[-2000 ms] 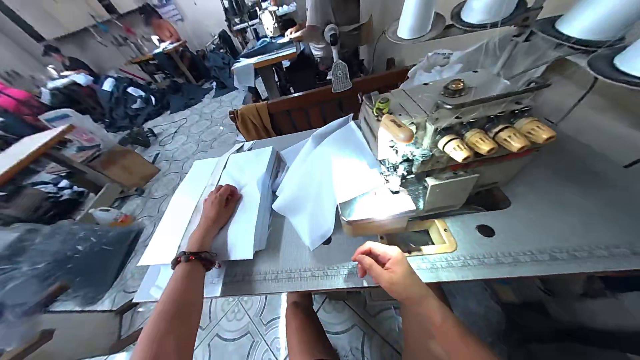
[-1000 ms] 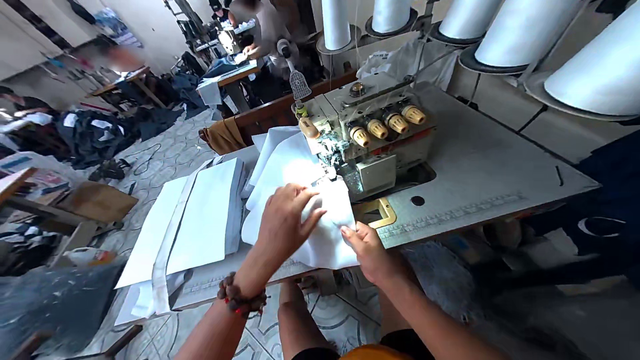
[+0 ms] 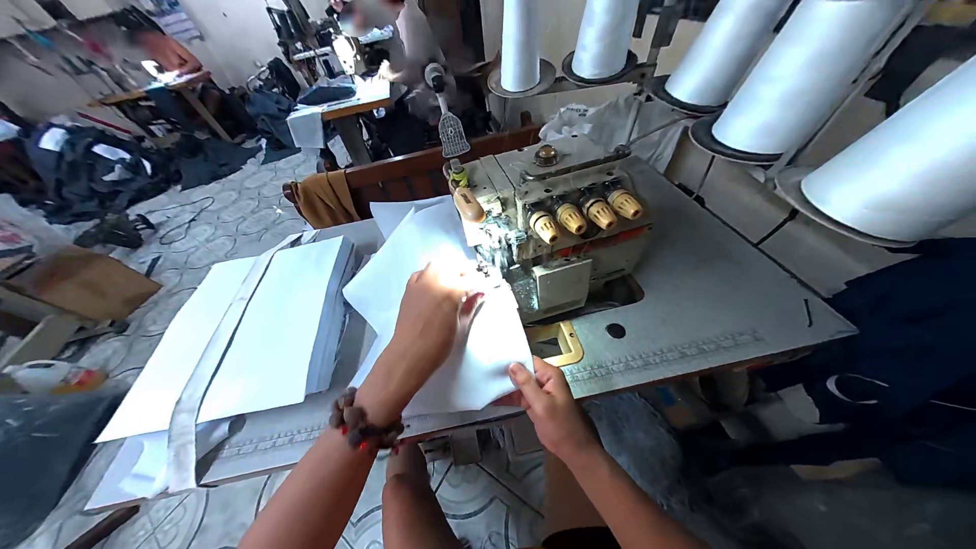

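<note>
An overlock sewing machine (image 3: 560, 229) with a bright lamp at its needle area stands on a grey table. White fabric (image 3: 488, 351) lies in front of its presser foot. My left hand (image 3: 431, 313), a beaded bracelet at its wrist, rests on this fabric close to the foot; its fingertips are partly lost in glare. My right hand (image 3: 545, 396) pinches the fabric's near right corner between thumb and fingers at the table's front edge. Left of the machine lies a stack of white fabric pieces (image 3: 282, 328), with a pale strip (image 3: 221, 343) across it.
Several white thread cones (image 3: 808, 76) stand behind and to the right. A brown cloth (image 3: 324, 200) hangs on a wooden bench rail (image 3: 404, 171) beyond the table. Dark cloth (image 3: 900, 351) is at the right. A person (image 3: 415, 53) works at another table behind.
My left hand has left the stack for the fabric at the machine. My right hand, earlier holding no fabric corner, now grips one. The view has shifted right.
</note>
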